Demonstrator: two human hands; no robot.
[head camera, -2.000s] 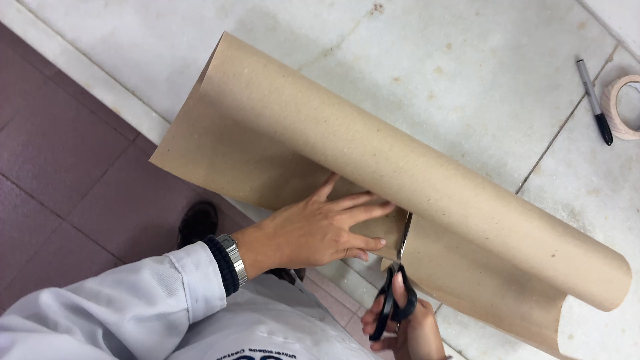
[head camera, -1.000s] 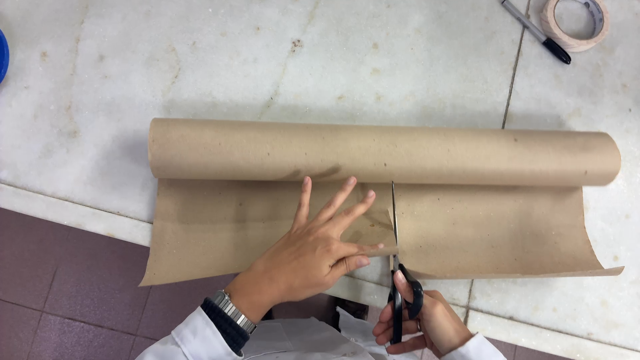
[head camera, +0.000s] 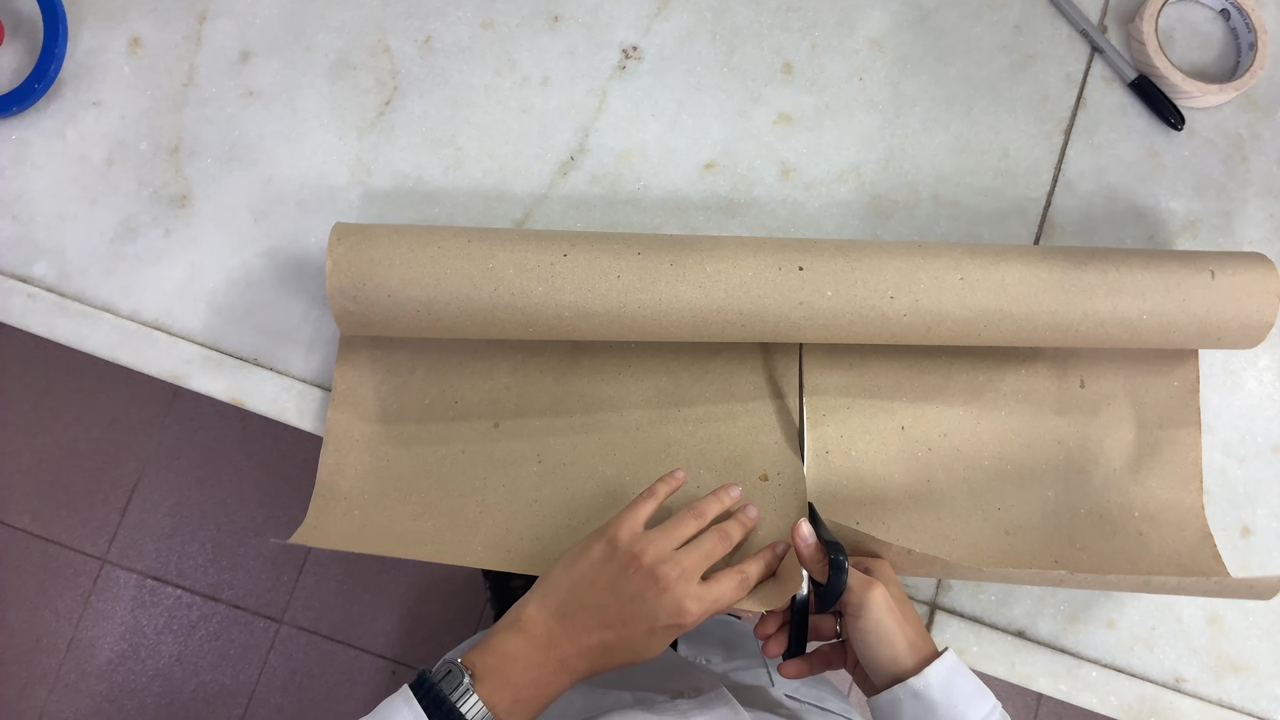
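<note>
A roll of brown kraft paper (head camera: 780, 290) lies across the marble counter, its loose sheet spread toward me. In my right hand (head camera: 865, 615) is a pair of black-handled scissors (head camera: 828, 565), my thumb and fingers in its loops. The blades stand in a cut that runs from the sheet's near edge toward the roll; part of them is hidden by paper. My left hand (head camera: 660, 565) rests flat on the sheet just left of the cut, its fingers spread. Beside the cut, the right part's near edge curls up.
A grey marker with a black cap (head camera: 1125, 65) and a roll of masking tape (head camera: 1197, 50) lie at the top right. At the top left is part of a blue ring-shaped object (head camera: 45, 60). The marble counter's front edge (head camera: 160, 345) slants across, with tiled floor below.
The paper, slanted two seconds ago, now lies nearly level in view. My left hand has moved nearer to the sheet's near edge. The scissors stay in my right hand. The view has turned.
</note>
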